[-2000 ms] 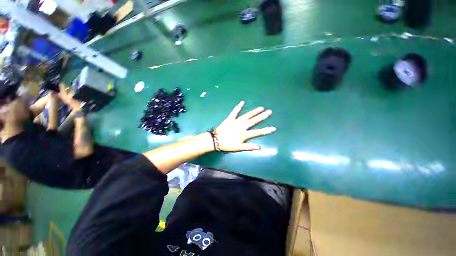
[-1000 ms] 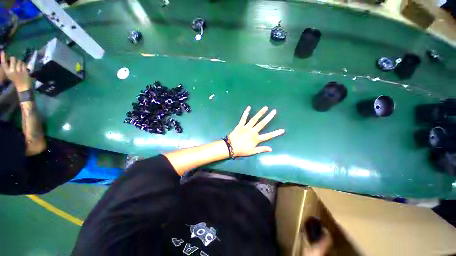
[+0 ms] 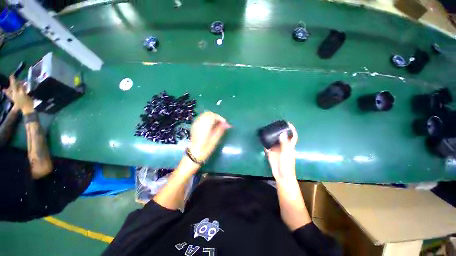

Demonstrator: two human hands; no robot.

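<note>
My right hand (image 3: pixel 284 155) holds a black cylindrical housing (image 3: pixel 274 134) on its side, just above or on the green bench near its front edge. My left hand (image 3: pixel 206 134) is blurred, with fingers bent together, at the right side of a loose heap of small glossy black fittings (image 3: pixel 166 117). Whether it holds a fitting cannot be told. More black housings stand or lie to the right, one dark housing (image 3: pixel 334 95) and one with a grey disc in its end (image 3: pixel 384 101).
Round wired units (image 3: pixel 300 33) lie on the far half of the bench (image 3: pixel 240 95). A white disc (image 3: pixel 126 84) lies left of the heap. A person's hands are at a grey-black machine (image 3: pixel 54 82) on the left. An open carton (image 3: pixel 380 207) stands at the bench's front edge on the right.
My right hand has come up from the carton onto the bench side with a black housing. My left hand has moved left from the bench surface to the heap, its spread fingers now bent.
</note>
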